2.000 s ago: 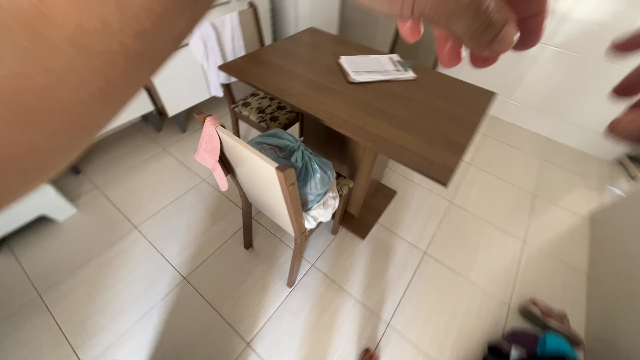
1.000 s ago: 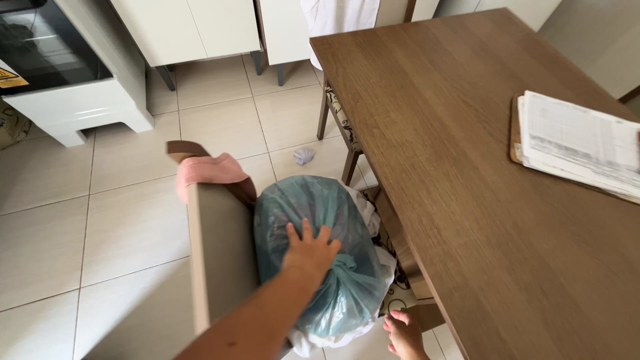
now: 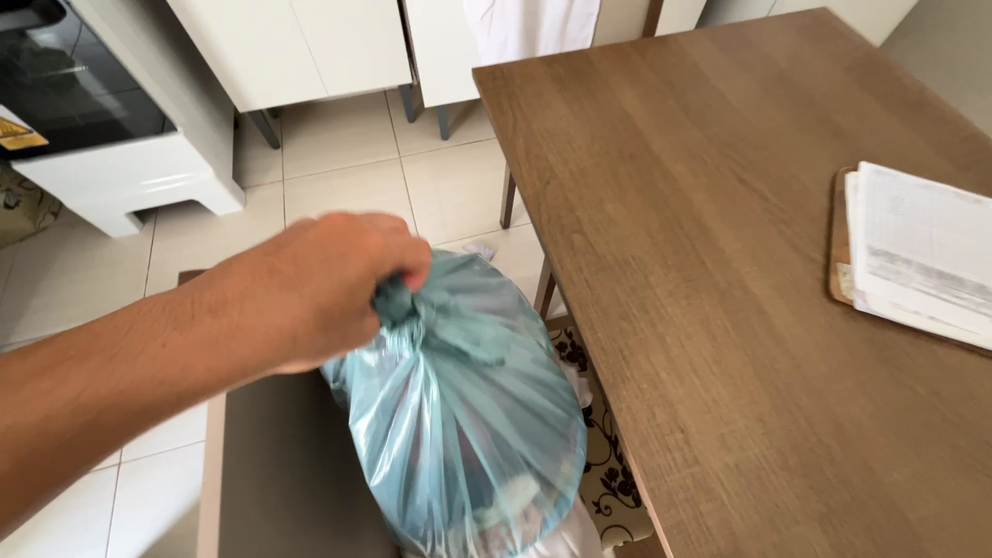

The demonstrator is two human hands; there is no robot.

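My left hand (image 3: 353, 279) grips the gathered, knotted top of a translucent blue-green plastic bag (image 3: 473, 418). The bag is full, its contents showing faintly through the film, and it hangs over or rests on the patterned seat of a chair (image 3: 612, 480); which of the two cannot be told. White cloth (image 3: 570, 535) shows under and beside the bag. My right hand is out of the frame.
A brown wooden table (image 3: 697, 232) fills the right side, bearing a clipboard (image 3: 838, 287) with papers (image 3: 922, 248). The chair's backrest (image 3: 294, 473) stands left of the bag. Further back are a white stove (image 3: 170, 167), white cabinets (image 3: 310, 54) and a hanging white cloth (image 3: 535, 27).
My left hand was spread on the bag one second ago and now grips its knotted top. My right hand, near the chair seat then, has left the view.
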